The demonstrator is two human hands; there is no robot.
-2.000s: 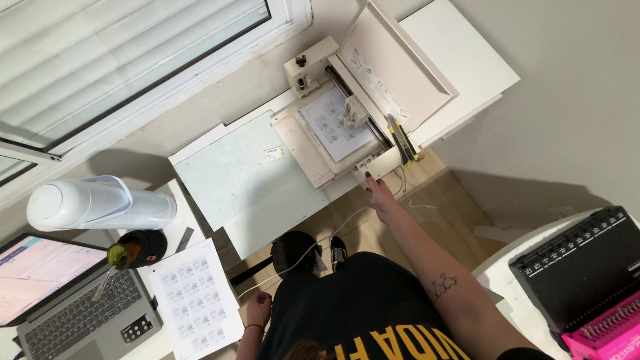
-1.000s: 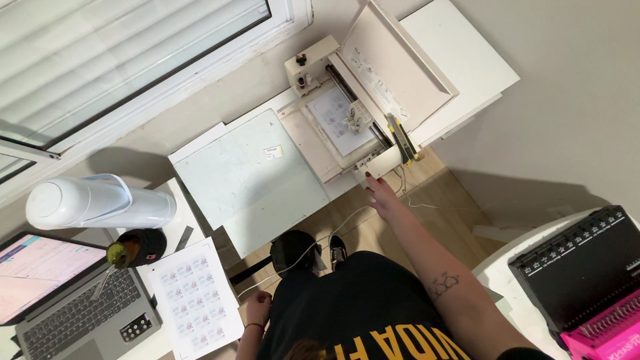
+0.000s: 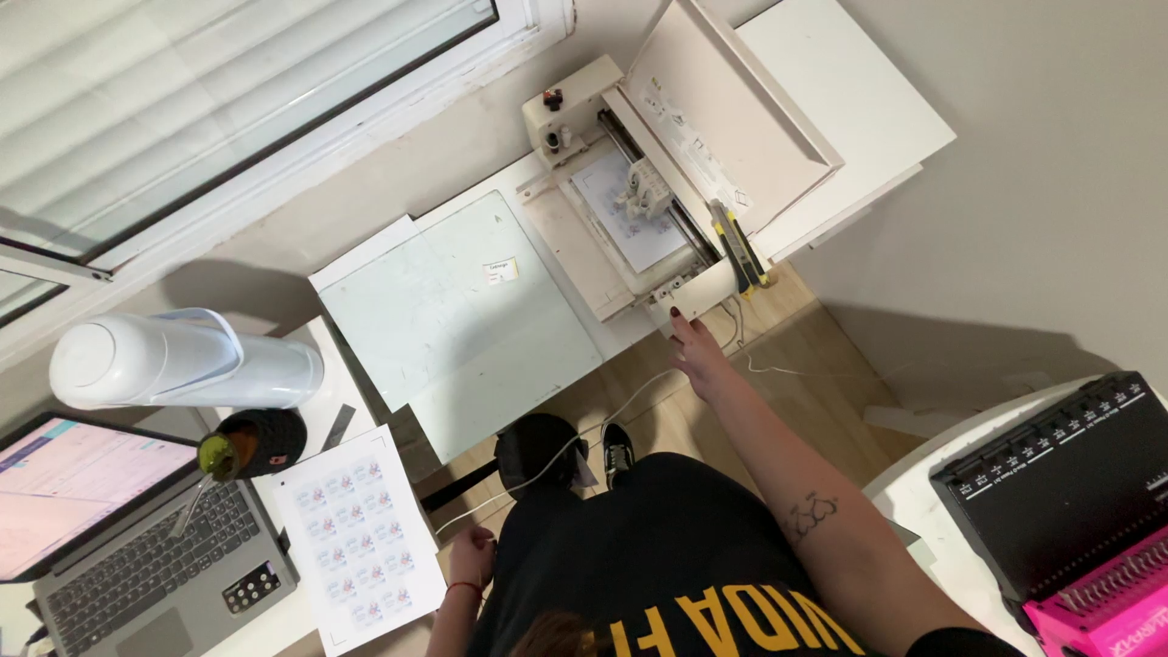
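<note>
My right hand reaches to the near end of a cream electronic cutting machine, a finger at its control buttons. Under the machine's carriage a printed sheet lies on a cutting mat, and the lid stands raised. Yellow-and-black utility knives rest at the machine's near end. By my side hangs my left hand, with no object visible in it; its fingers are partly hidden. Close to it, a printed sheet of small repeated designs lies on the side table.
A glass cutting board covers the table left of the machine. A laptop, a mate gourd with a metal straw and a white thermos crowd the left side. A black-and-pink binding machine stands at right. A white cable crosses below.
The sheet and mat have shifted up and right, further under the machine's carriage than two seconds ago. My right hand has stayed by the buttons.
</note>
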